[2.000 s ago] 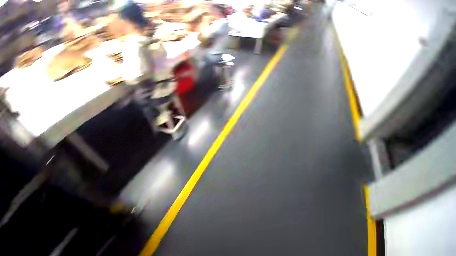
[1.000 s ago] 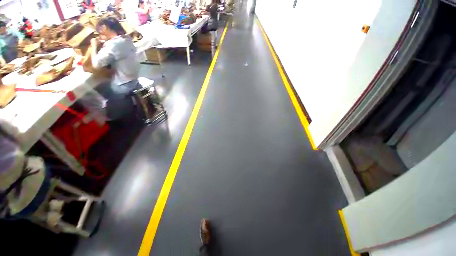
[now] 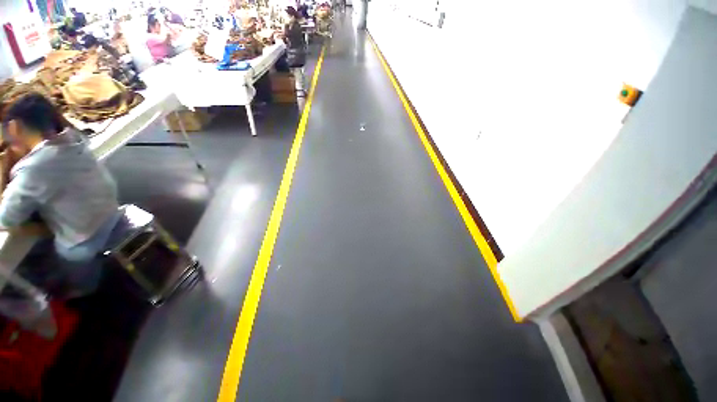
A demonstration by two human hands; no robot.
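Neither of my hands is in the picture. Nearest in front of me is the grey aisle floor (image 3: 354, 259), between a yellow line (image 3: 275, 212) on the left and another yellow line (image 3: 448, 180) along the right wall. Small white specks lie on the floor farther up the aisle.
A person in a light grey top (image 3: 63, 184) sits on a metal-legged stool (image 3: 153, 251) at the left. White-topped workbenches (image 3: 206, 85) hold brown pieces (image 3: 94, 94). White wall (image 3: 503, 102) at right has an orange-yellow device (image 3: 629, 94); a doorway opens lower right. People show farther off.
The view has moved forward along the aisle. The seated person and stool have shifted left and nearer, and the doorway has slid down at the right. The shoe tip seen earlier is gone.
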